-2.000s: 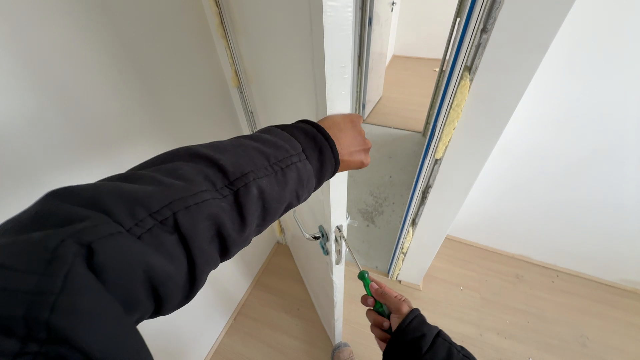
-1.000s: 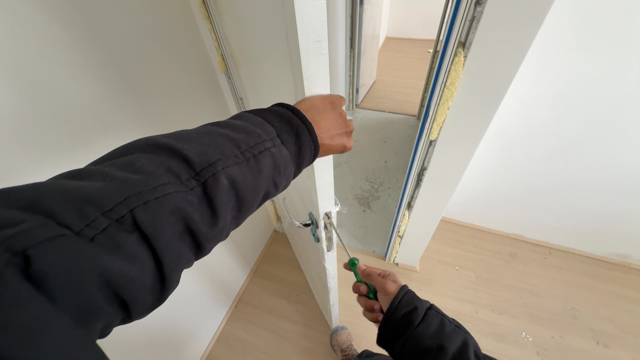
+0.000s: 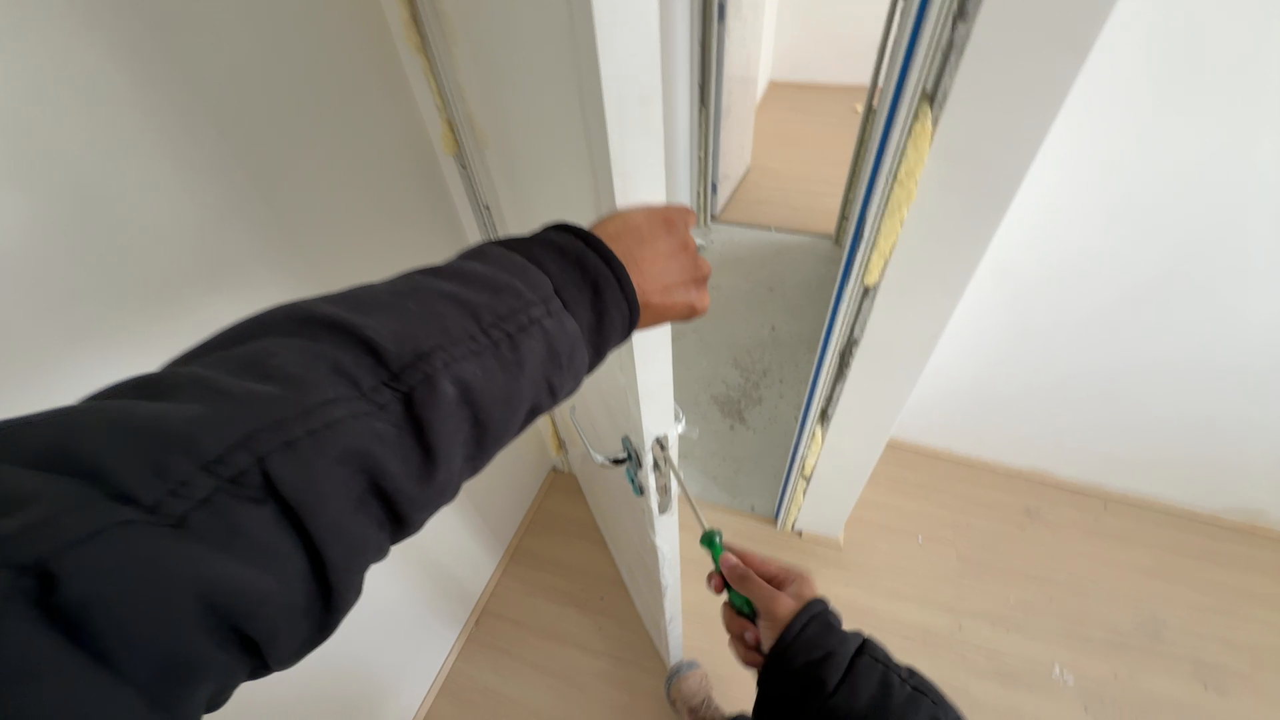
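Observation:
A white door (image 3: 640, 130) stands ajar, its narrow edge toward me. My left hand (image 3: 660, 265) is curled at that edge, well above the lock; its fingertips are hidden, so what it holds cannot be told. In my right hand (image 3: 765, 600) is a screwdriver with a green handle (image 3: 711, 541). The screwdriver's metal shaft slants up to the lock plate (image 3: 662, 475) in the door edge, its tip at the upper part of the plate. A metal lever handle (image 3: 598, 455) with its fitting sits on the door's left face, beside the lock.
The door frame (image 3: 860, 240) at right has a blue strip and yellow foam (image 3: 900, 195) along it. Grey bare floor (image 3: 760, 370) lies beyond the doorway. A shoe (image 3: 690, 690) is by the door's bottom. Small debris (image 3: 1062, 674) lies on the wood-look floor.

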